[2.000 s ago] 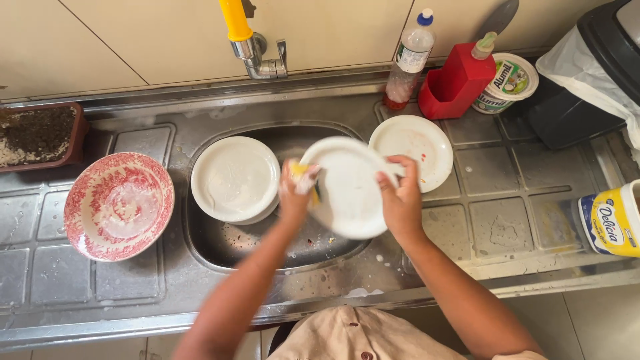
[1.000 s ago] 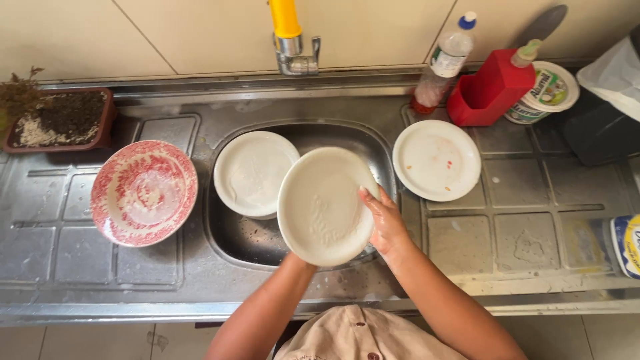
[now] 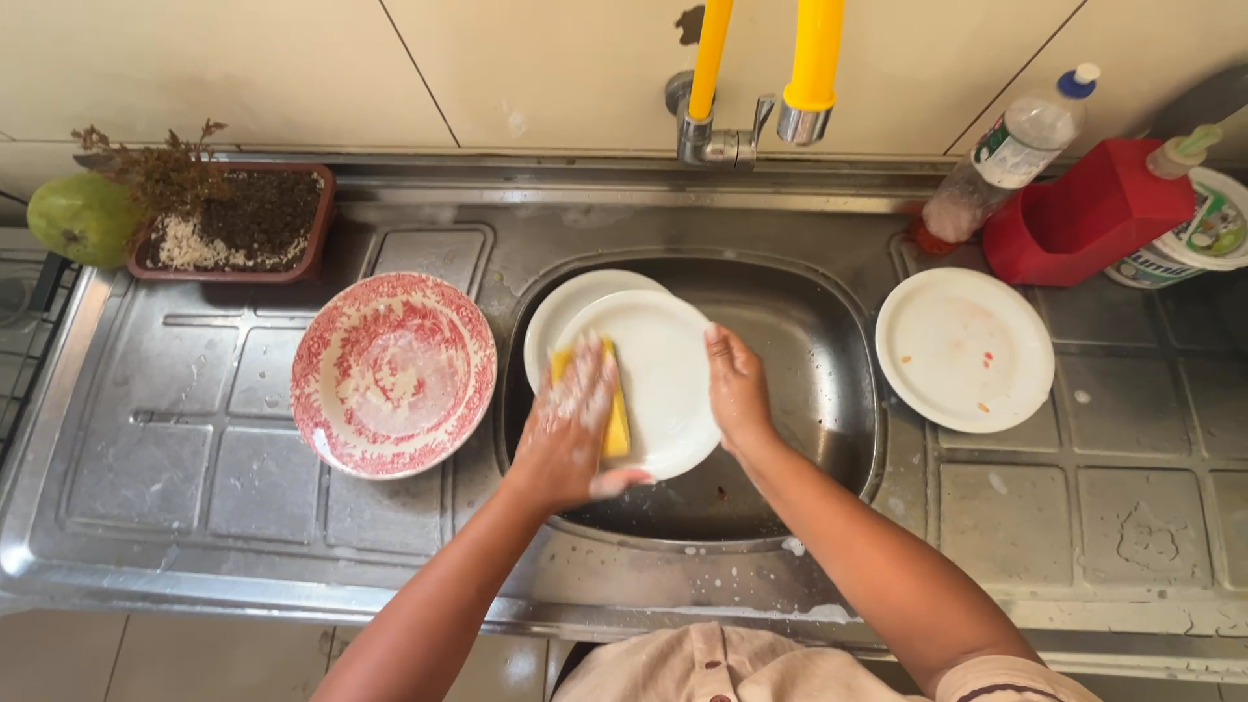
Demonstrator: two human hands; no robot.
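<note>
A white plate (image 3: 663, 390) is held over the steel sink bowl (image 3: 809, 478), its right rim gripped by my right hand (image 3: 743, 395). Soapy and slightly blurred, my left hand (image 3: 570, 419) presses a yellow sponge (image 3: 616, 419) against the left part of that plate. Behind and partly under it, another white plate (image 3: 551, 322) lies in the sink. To the left, a red-and-white patterned dish (image 3: 395, 375) rests on the steel drainboard. A third white plate (image 3: 965, 351), bearing small red and orange food bits, sits to the right of the bowl.
A yellow-hosed faucet (image 3: 721, 146) rises behind the sink. At the back right stand a plastic bottle (image 3: 1014, 146), a red dispenser (image 3: 1092, 214) and a plastic tub (image 3: 1189, 234). A planter with soil (image 3: 317, 234) and a green fruit (image 3: 83, 219) are at the back left.
My left hand, beneath the plate one second ago, is now on top of it with the sponge. The held plate sits flatter above the sink. The view has shifted.
</note>
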